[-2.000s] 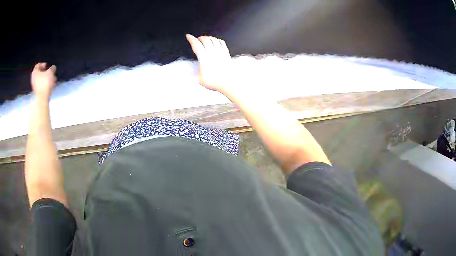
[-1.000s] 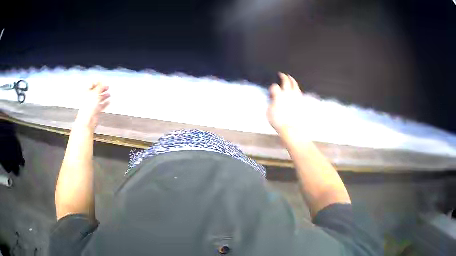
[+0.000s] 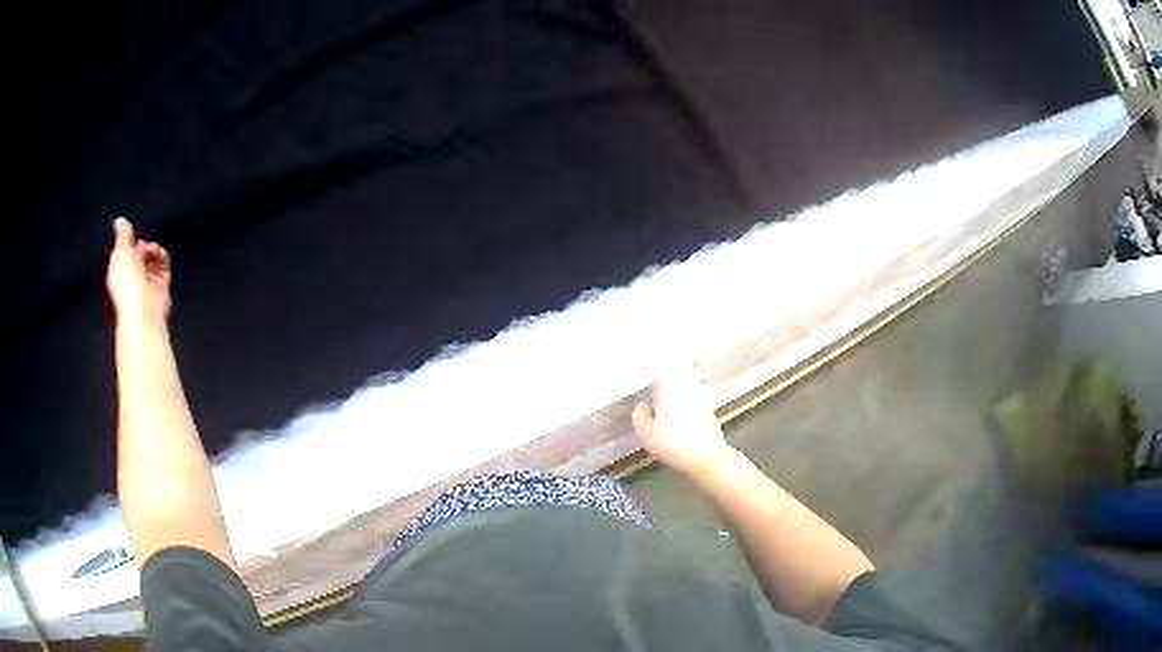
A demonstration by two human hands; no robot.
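The black cloth (image 3: 421, 191) lies over most of the table, with a few creases and a scalloped near edge. White paper (image 3: 561, 369) shows as a strip along that edge. My left hand (image 3: 140, 274) is over the black cloth at the left, fingers partly curled, with nothing clearly seen in it. My right hand (image 3: 678, 423) is at the near border of the white paper, above the table edge. Its fingertips fade into the bright white, so I cannot tell whether it holds anything.
The brown table border (image 3: 879, 287) runs from lower left to upper right. A thin line crosses the white strip at the far left. A yellow-green sack (image 3: 1064, 427) and blue items (image 3: 1109, 548) stand on the floor at the right, below a pale grey surface (image 3: 1109, 283).
The view has turned, so the table edge now slants up to the right. My left hand has moved from the white strip to over the black cloth. My right hand has come back to the near border.
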